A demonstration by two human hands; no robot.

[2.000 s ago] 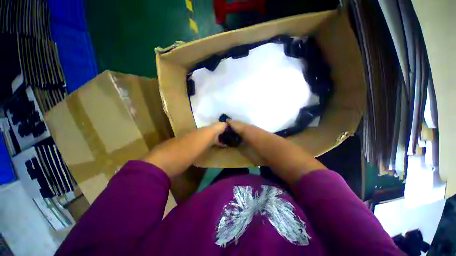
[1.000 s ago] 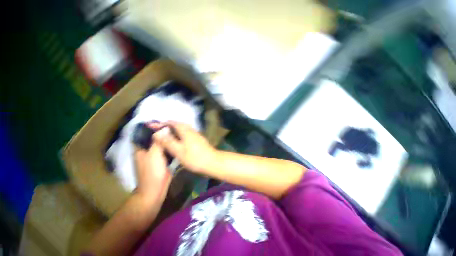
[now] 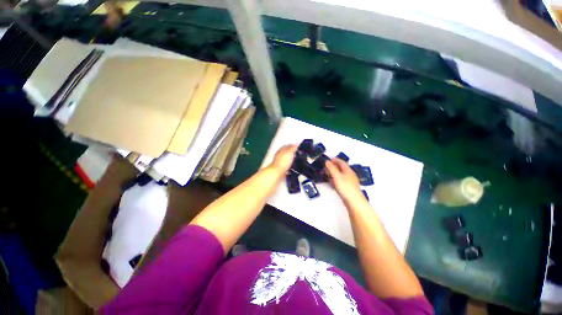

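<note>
A loose heap of small black plastic parts (image 3: 310,165) lies on the white-faced board (image 3: 383,215) on the green bench. My left hand (image 3: 285,159) is at the heap's left edge and my right hand (image 3: 342,178) at its right side. Both hands are bare and touch or cup the parts; whether the fingers grip single parts is hidden. A few black parts lie right of my right hand on the board. The open carton (image 3: 83,249) stands at the lower left, with a white sheet (image 3: 137,224) and some black parts inside.
Stacked boards (image 3: 138,101) stand on the bench at the upper left. A pale squeeze bottle (image 3: 459,191) and three set-aside black parts (image 3: 462,237) are right of the board. A white post (image 3: 256,58) and raised shelf (image 3: 394,43) are beyond. A red stool (image 3: 86,175) shows behind the carton.
The view has turned from the carton to the bench. Both hands have moved from over the carton to the board, and the heap there is larger and more spread out.
</note>
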